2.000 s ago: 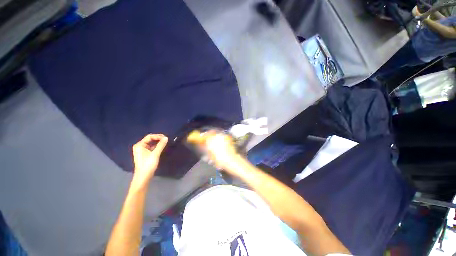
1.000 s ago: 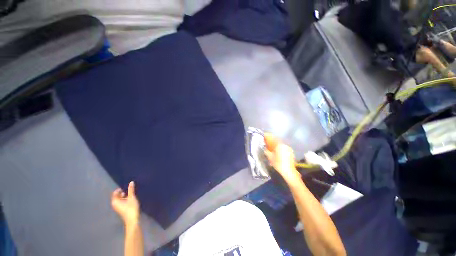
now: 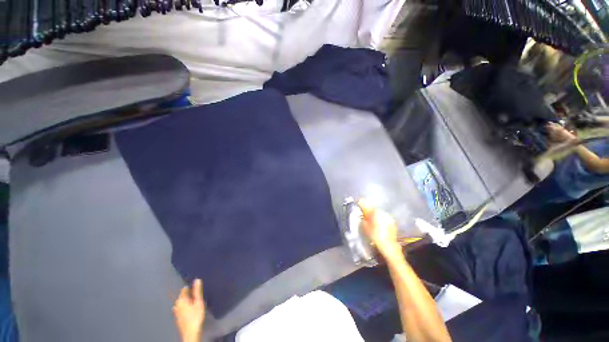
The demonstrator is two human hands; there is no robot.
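Note:
A dark navy skirt [image 3: 234, 194] lies flat on the grey padded table [image 3: 87, 234]. My right hand [image 3: 378, 230] grips the handle of a silver steam iron [image 3: 356, 234], which is at the skirt's right edge, near the table's front right. A white cloth [image 3: 434, 232] is tied on the yellow hose behind the iron. My left hand [image 3: 190, 306] is at the skirt's lower left corner, thumb up; whether its fingers touch the fabric cannot be told.
A crumpled navy heap [image 3: 340, 77] lies at the table's far edge. A grey sleeve board [image 3: 100, 90] stands at the far left. Black hangers [image 3: 87, 17] hang above. A navy pile [image 3: 491, 267] with white paper [image 3: 457, 300] is at right. Another person's arm [image 3: 587, 157] shows at far right.
The iron went from the skirt's lower part to its right edge, and the skirt now looks flatter. My left hand moved from over the fabric to its lower left corner. The view tilted up.

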